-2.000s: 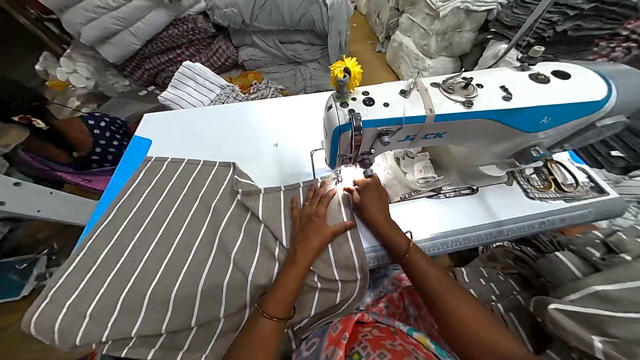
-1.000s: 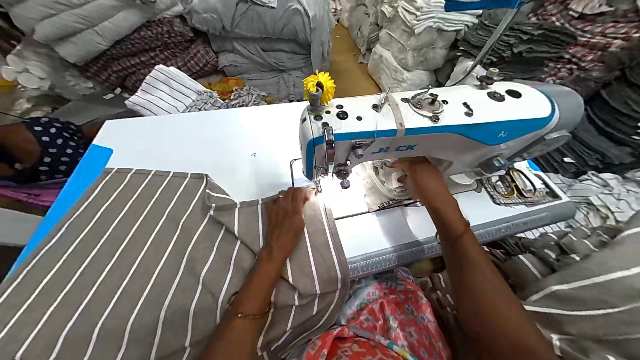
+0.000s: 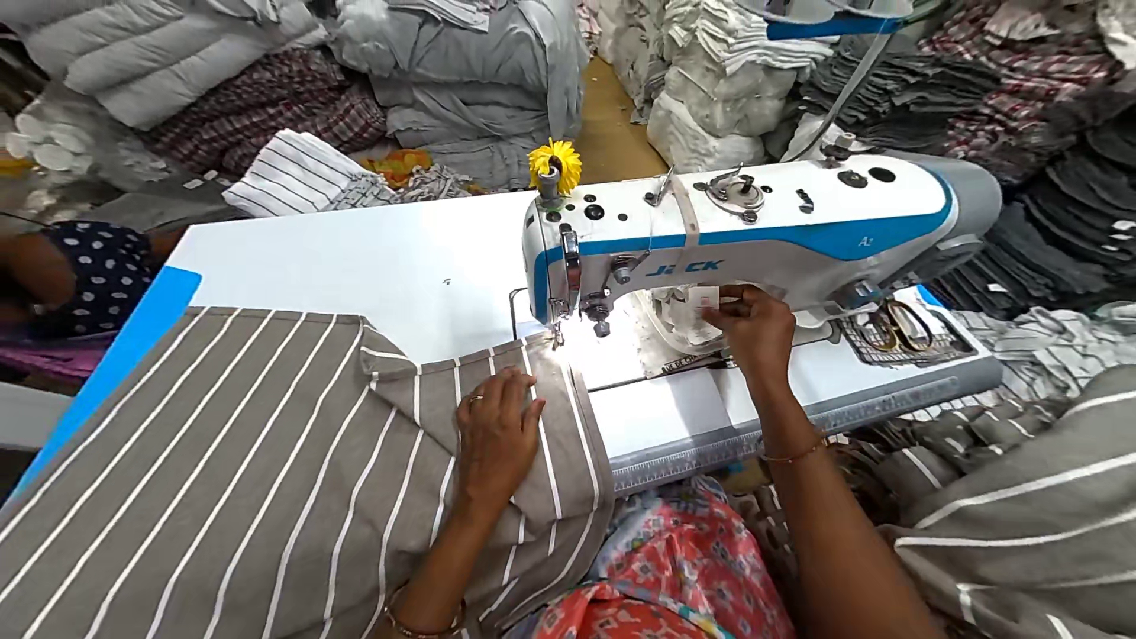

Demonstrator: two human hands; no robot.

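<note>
A grey-brown cloth with white stripes [image 3: 293, 461] lies over the left part of the machine table, its edge at the needle and presser foot [image 3: 557, 334] of the Jack sewing machine [image 3: 754, 213]. My left hand [image 3: 500, 430] rests on this cloth just below the needle, fingers loosely together and holding nothing I can see. Under the machine arm, my right hand [image 3: 754, 324] pinches a small white label [image 3: 704, 302] between thumb and fingers, at a clear plastic container [image 3: 670, 319] with white pieces in it.
A wire tray with scissors [image 3: 905, 330] sits at the table's right end. Folded striped cloth [image 3: 297, 173] lies behind the table. A person in dotted clothing [image 3: 98, 275] is at the left. More striped cloth [image 3: 1029, 497] lies at the right.
Two seconds ago both hands were at the needle. My right hand has moved right, under the machine arm, and now holds a label. My left hand has moved down from the needle since one second ago.
</note>
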